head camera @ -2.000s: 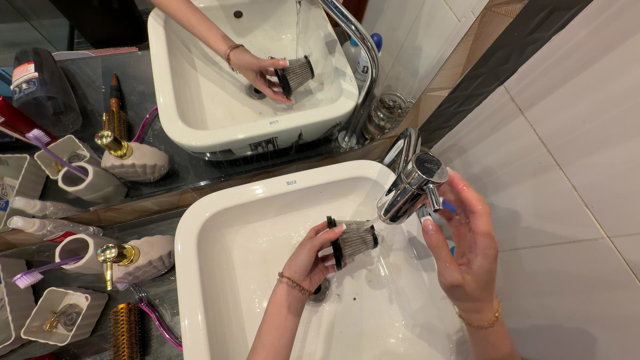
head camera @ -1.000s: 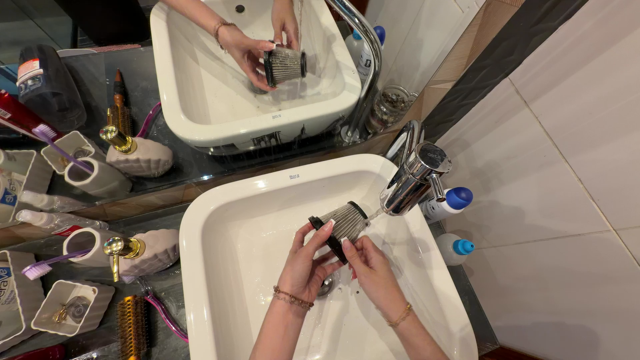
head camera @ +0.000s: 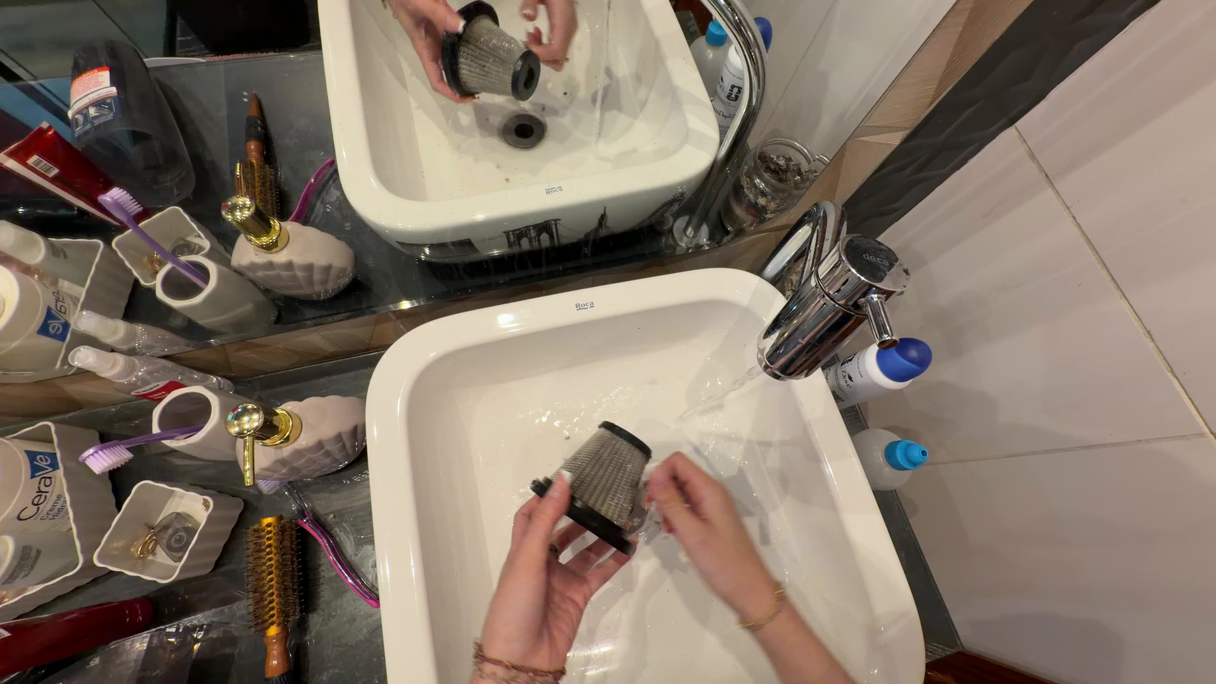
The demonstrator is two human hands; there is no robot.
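My left hand (head camera: 546, 579) grips the black rim of a pleated cone-shaped filter (head camera: 608, 475), tilted over the white ceramic sink (head camera: 465, 318). Beside the filter's right side is my right hand (head camera: 708, 527), its fingers curled close to the pleats; whether anything is between them cannot be told. Water runs from the chrome faucet (head camera: 826, 304) into the basin, right of the filter. The mirror above shows the filter's narrow end with a dark hole, and the drain. Both hands are over the basin.
Left of the sink are a soap dispenser (head camera: 313, 437), a toothbrush cup (head camera: 195, 418), a small tray (head camera: 171, 537) and a round hairbrush (head camera: 274, 589). A blue-capped bottle (head camera: 879, 370) and a small dropper-tipped bottle (head camera: 888, 458) stand behind the right rim, near the tiled wall.
My right hand has left the faucet, where it was two seconds ago, and come down beside the filter. The filter, held in my left hand throughout, has moved away from the faucet.
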